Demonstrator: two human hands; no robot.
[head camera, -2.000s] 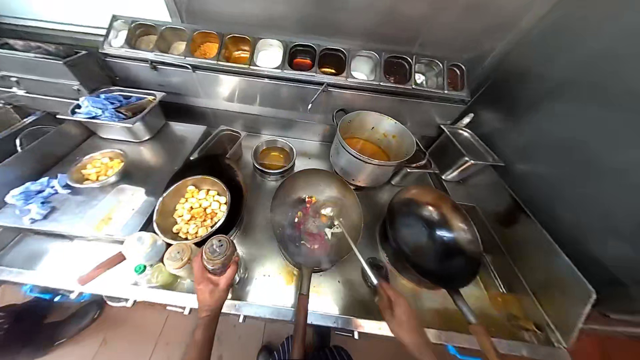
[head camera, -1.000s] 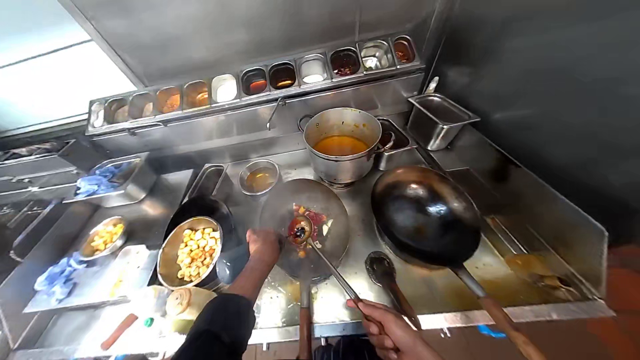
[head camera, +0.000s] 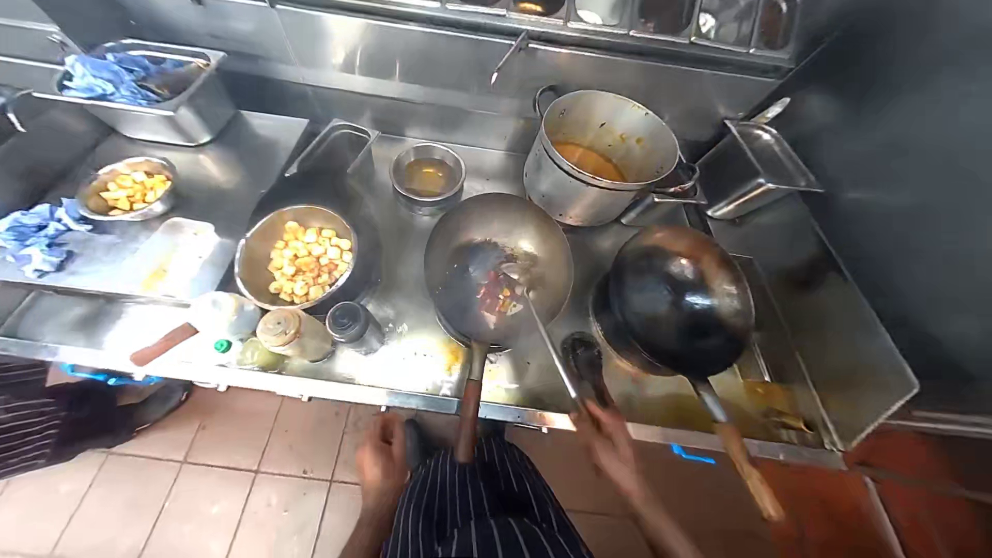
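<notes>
A wok (head camera: 496, 232) with chopped ingredients (head camera: 500, 294) in its bowl stands at the middle of the steel range, its wooden handle pointing toward me. My right hand (head camera: 608, 438) is closed round the handle of a long metal ladle (head camera: 554, 353), whose head rests among the ingredients. My left hand (head camera: 384, 449) hangs in front of the range edge, left of the wok handle, touching nothing; its fingers look curled, and whether they are fully closed is unclear. Left of the wok are a dark-lidded bottle (head camera: 353, 325), a jar with a tan lid (head camera: 283, 333) and a bowl of browned cubes (head camera: 310, 263).
Behind the wok stand a pot of orange liquid (head camera: 612, 139) and a small steel bowl (head camera: 428, 178). A second wok (head camera: 682, 298) rests at the right. Blue cloths (head camera: 116, 77) lie at the far left. Another person's shoe (head camera: 159, 407) shows at lower left.
My left hand has drawn back from beside the wok to below the range edge. The dark-lidded bottle stands on the range. The ladle head has gone down into the ingredients. The view has tilted down.
</notes>
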